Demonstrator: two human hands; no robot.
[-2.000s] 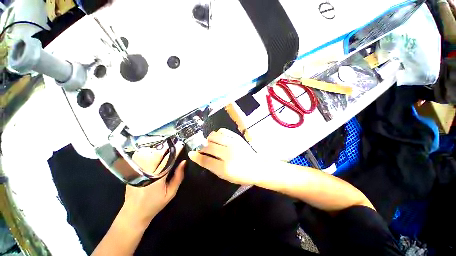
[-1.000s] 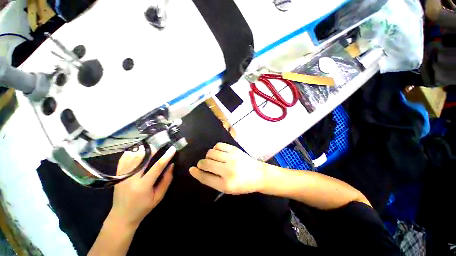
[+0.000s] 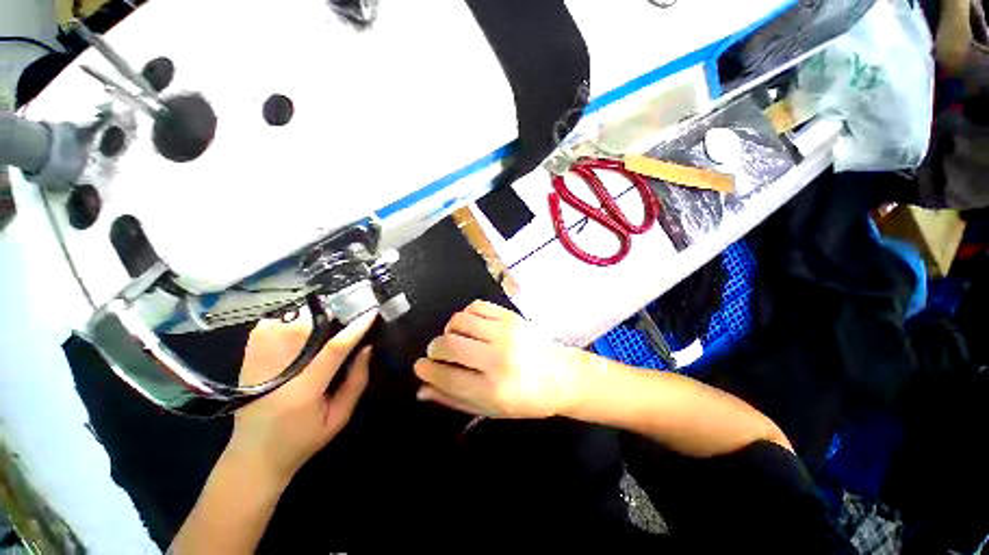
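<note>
Black cloth [image 3: 434, 271] lies on the machine bed and runs under the presser foot area [image 3: 352, 293]. It merges with the dark clothing below. My left hand [image 3: 284, 396] lies on the cloth left of the needle area, thumb apart, its fingers partly hidden behind the curved metal guard. My right hand [image 3: 488, 363] rests on the cloth right of the needle area, with fingers bent together. Whether it pinches the cloth is unclear. The white sewing machine head [image 3: 358, 141] stands above the hands.
Red-handled scissors [image 3: 605, 211] lie on the white table [image 3: 564, 293], beside a tan stick [image 3: 681, 173] and a clear plastic packet [image 3: 748, 163]. A tan strip [image 3: 480, 244] lies by the cloth. A blue mesh basket [image 3: 732, 293] is beside the table. A translucent bag [image 3: 884, 92] is at its end.
Since two seconds ago, my right hand has drawn back from the needle area onto the cloth to its right. My left hand stays beside the presser foot. The view has also shifted.
</note>
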